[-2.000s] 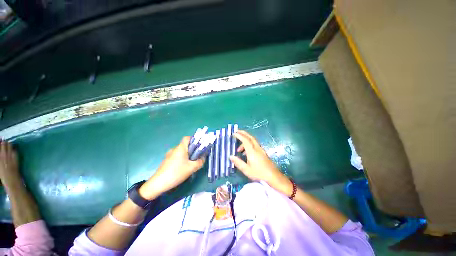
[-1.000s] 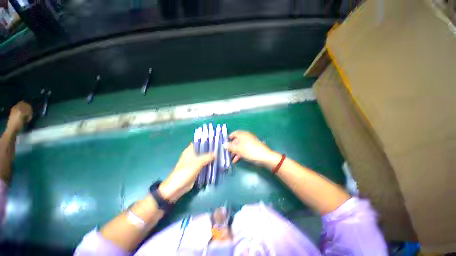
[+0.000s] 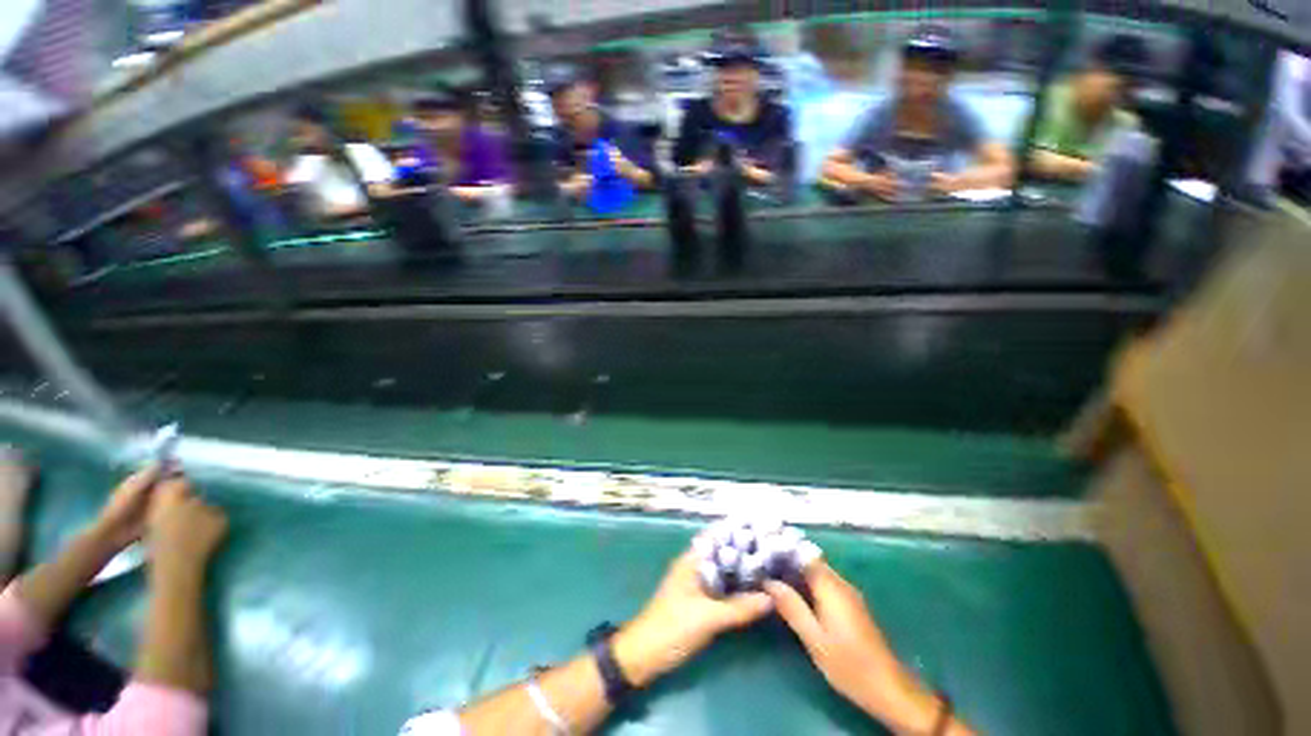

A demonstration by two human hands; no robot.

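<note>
A bunch of pens (image 3: 751, 552) is held between my two hands, white ends clustered and facing up toward the camera. My left hand (image 3: 700, 611) grips the bunch from the left, with a black wristband and a pale bangle on its wrist. My right hand (image 3: 831, 615) is closed around its right side, thumb at the front. The pens' dark bodies are mostly hidden by my hands. The hands are over the shiny green worktop (image 3: 475, 618), near the rail. The picture is somewhat blurred.
The pale rail (image 3: 575, 486) separates worktop and dark green conveyor belt (image 3: 863, 439), which carries small blurred sticks. A large cardboard carton (image 3: 1236, 431) stands at right. Another person's hands (image 3: 166, 511) hold something at left. Several seated people (image 3: 920, 130) are opposite.
The view has tilted up to show the people opposite. The pens lying in a row are now gathered into one bunch in both hands. The neighbour's hands have both come into view.
</note>
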